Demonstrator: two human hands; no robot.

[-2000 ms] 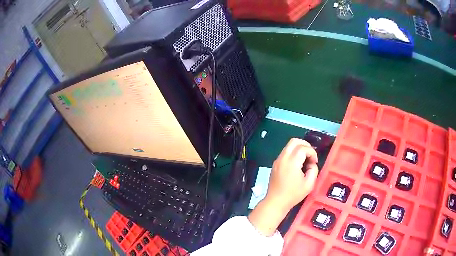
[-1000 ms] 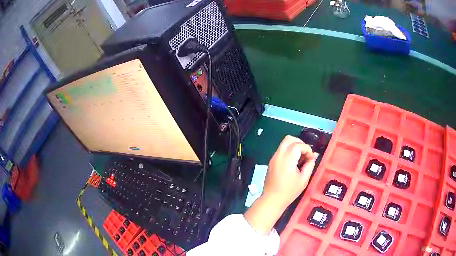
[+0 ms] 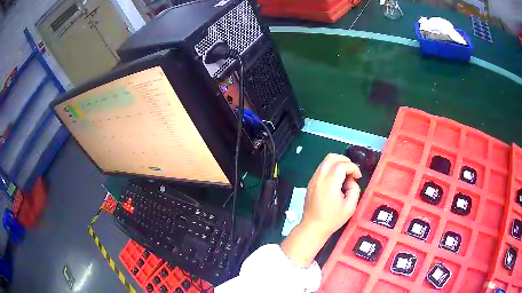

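A large red tray (image 3: pixel 400 146) of square pockets lies at the right. Several of its pockets hold small black square watch units (image 3: pixel 431 193), most with white marks on their faces; one (image 3: pixel 440 165) is all dark. My left hand (image 3: pixel 333 191), bare with a white sleeve, lies at the tray's left edge with its fingers curled. What is inside the fingers is hidden. A black rounded thing, maybe a mouse (image 3: pixel 360 155), is just beyond the fingertips. My right hand is not in view.
A monitor (image 3: pixel 143 126), black computer tower (image 3: pixel 266 80) and keyboard (image 3: pixel 177 229) stand at left, with hanging cables. A pale paper (image 3: pixel 293 212) lies left of my hand. A second red tray (image 3: pixel 513 229) is at the right edge. A blue bin (image 3: pixel 445 49) holds white material.
The view has shifted slightly. My left hand stays at the tray's left edge with its fingers curled. A small blue spot now shows at the bottom right edge.
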